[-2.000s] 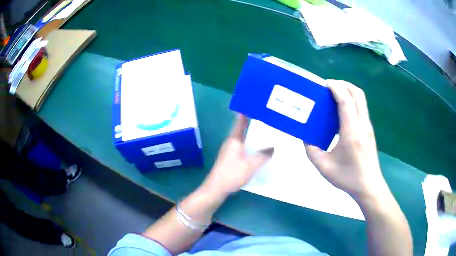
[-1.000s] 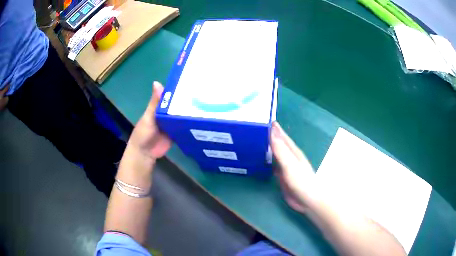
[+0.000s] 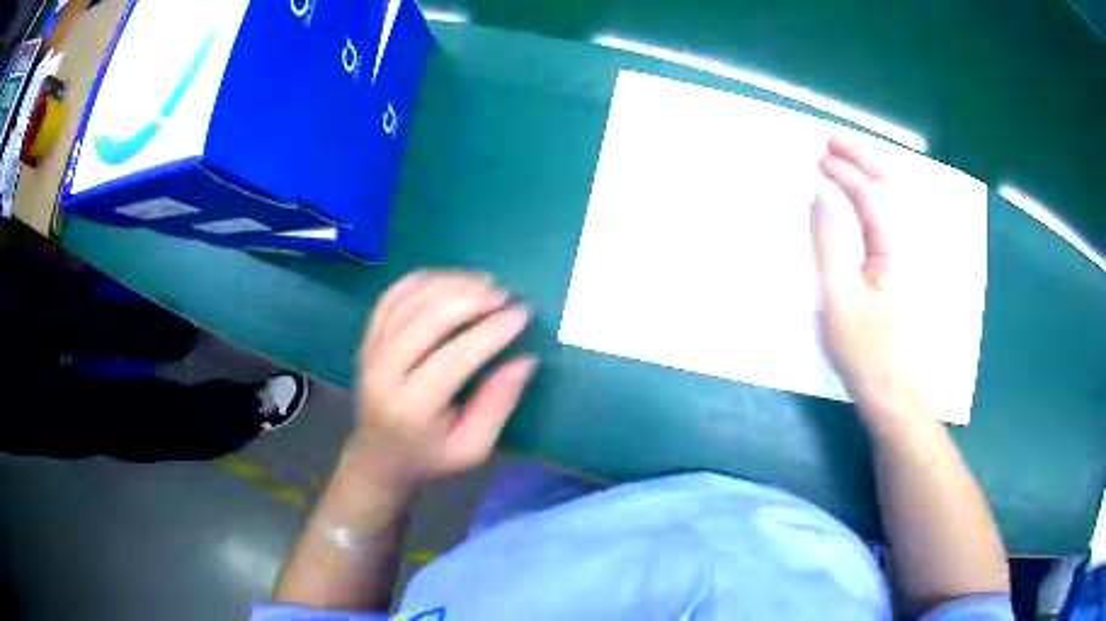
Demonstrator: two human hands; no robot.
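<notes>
A large blank-looking white sheet (image 3: 716,231) lies flat on the green bench in front of me. My right hand (image 3: 859,261) is over the right part of the sheet, fingers partly curled; whether a small sticker is between the fingertips cannot be seen. My left hand (image 3: 439,370) is left of the sheet, above the bench's near edge, blurred, fingers bent and apart, with nothing visible in it. A stack of blue-and-white boxes (image 3: 309,134) stands at the upper left, several boxes high, with white labels and small ring logos on its sides. No hand touches the stack.
The green bench (image 3: 497,158) curves across the view and reflects strip lights. At the far left, brown cardboard (image 3: 91,55) holds a red and yellow roll (image 3: 45,124) and papers. A person's shoe (image 3: 283,398) and dark trouser leg show on the floor at the left.
Both hands have let go of the box stack. My right hand has moved over the white sheet. The stack now appears farther left, and the sheet sits more central as the view has shifted.
</notes>
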